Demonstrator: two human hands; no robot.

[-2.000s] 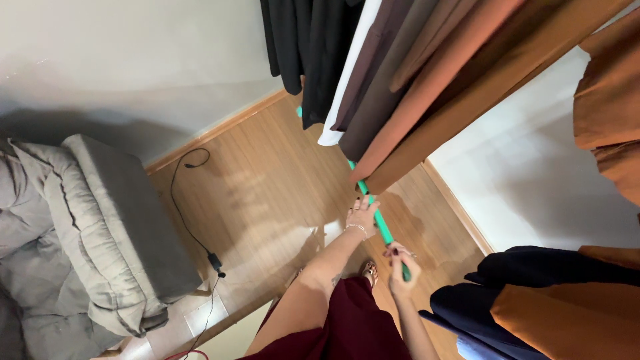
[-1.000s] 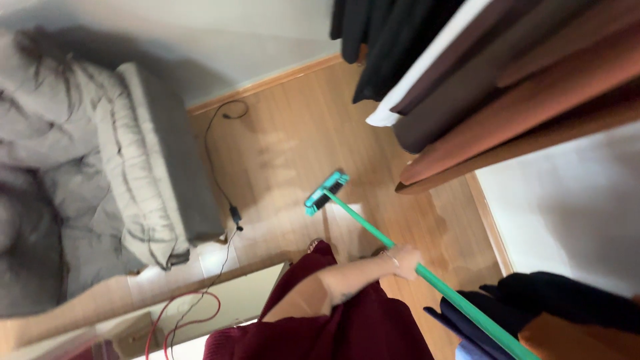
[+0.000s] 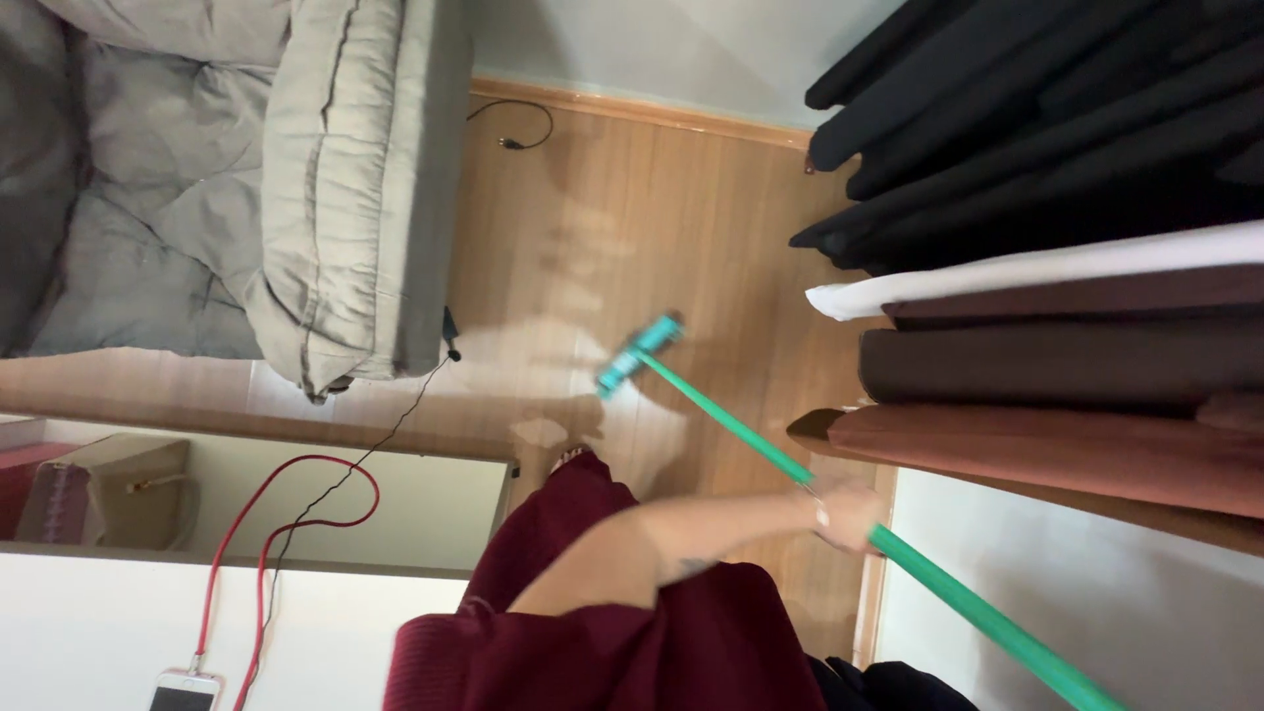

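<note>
A broom with a long green handle [image 3: 731,423] slants from the lower right corner down to its teal head [image 3: 637,354], which rests on or just over the wood floor [image 3: 632,217] and looks blurred. My left hand [image 3: 847,515], with a bracelet at its wrist, is closed around the middle of the handle. The upper end of the handle runs out of view at the lower right, and my right hand is not in sight. My foot [image 3: 571,456] shows just below the broom head, beside my dark red clothing.
A grey cushioned armchair [image 3: 346,197] stands at the left, with black cables [image 3: 395,430] by it. Dark, white and brown garments [image 3: 1037,365] hang at the right. Lower left, a white furniture piece [image 3: 326,612] bears a red cable [image 3: 212,553] and a phone [image 3: 185,691].
Two seconds ago both my hands were on the handle and the garments hid the broom head; now only my left hand shows on it and the head is in sight. The view has shifted.
</note>
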